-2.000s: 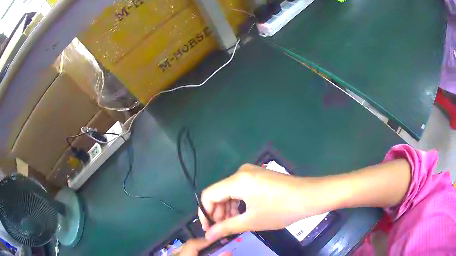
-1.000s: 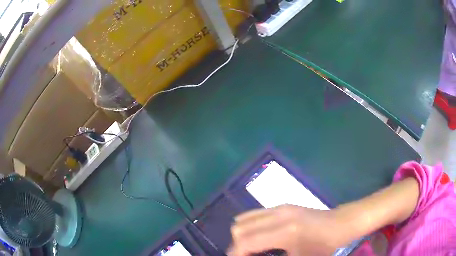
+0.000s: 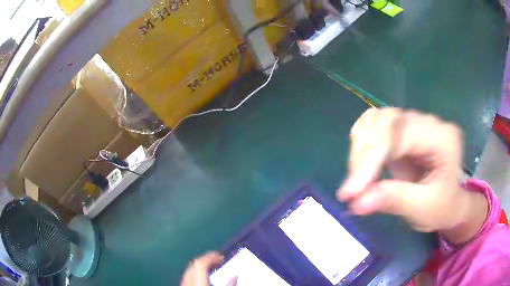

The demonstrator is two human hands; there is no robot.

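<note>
A dark phone tray (image 3: 265, 241) lies on the green mat at the bottom centre. A smartphone with a glowing white screen (image 3: 324, 239) lies in its right part. A second white-screened smartphone (image 3: 249, 269) is at the bottom edge, partly cut off. My left hand (image 3: 204, 270) is at the left side of this second phone, mostly cut off by the bottom edge; its grip is unclear. My right hand (image 3: 405, 167) is raised over the right of the tray, blurred, with thumb and index finger close together. Whether something small is between them cannot be told.
A grey-green fan (image 3: 36, 237) stands at the lower left. A power strip with black plugs (image 3: 118, 186) and a brown carton (image 3: 67, 134) are behind it. A yellow carton (image 3: 184, 61), a white cord (image 3: 226, 109) and another power strip (image 3: 335, 28) are at the back.
My right hand has risen off the phones and moved right. My left hand now shows at the bottom edge. The thin black cable no longer shows on the mat. The left phone's white screen shows larger.
</note>
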